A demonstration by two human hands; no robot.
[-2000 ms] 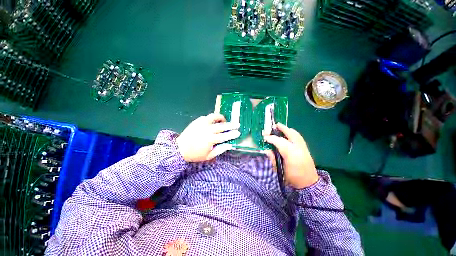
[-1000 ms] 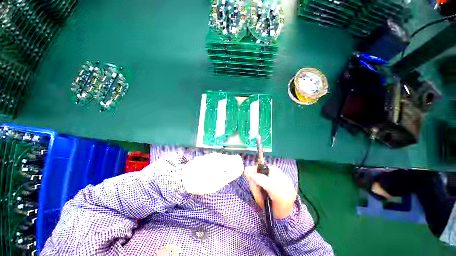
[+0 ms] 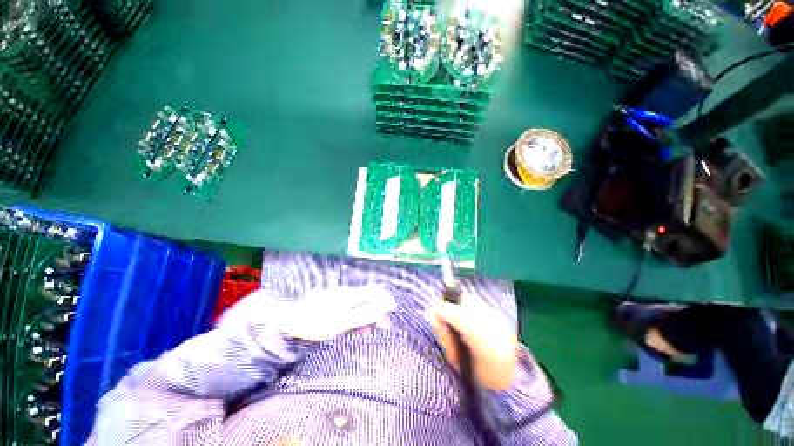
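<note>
A green circuit board (image 3: 419, 213) with two oval halves lies plain face up on the whitish fixture (image 3: 358, 212) at the bench's near edge. My right hand (image 3: 481, 338) holds the dark soldering iron (image 3: 461, 348), its metal tip pointing up at the board's near edge; whether it touches cannot be told. My left hand (image 3: 341, 314) is blurred, in front of my smock below and left of the fixture, clear of the board. Its fingers are too blurred to tell whether it holds anything.
A stack of populated boards (image 3: 428, 109) stands beyond the fixture. A round yellowish spool or tin (image 3: 541, 158) is right of it, then the dark soldering station (image 3: 666, 205). A loose populated board (image 3: 188, 148) lies left. A blue bin (image 3: 139, 296) stands at lower left, more board stacks at both far corners.
Both hands have drawn back from the board towards my body, uncovering it. The iron has come down to the board's near edge. In the last second my left hand has moved further left.
</note>
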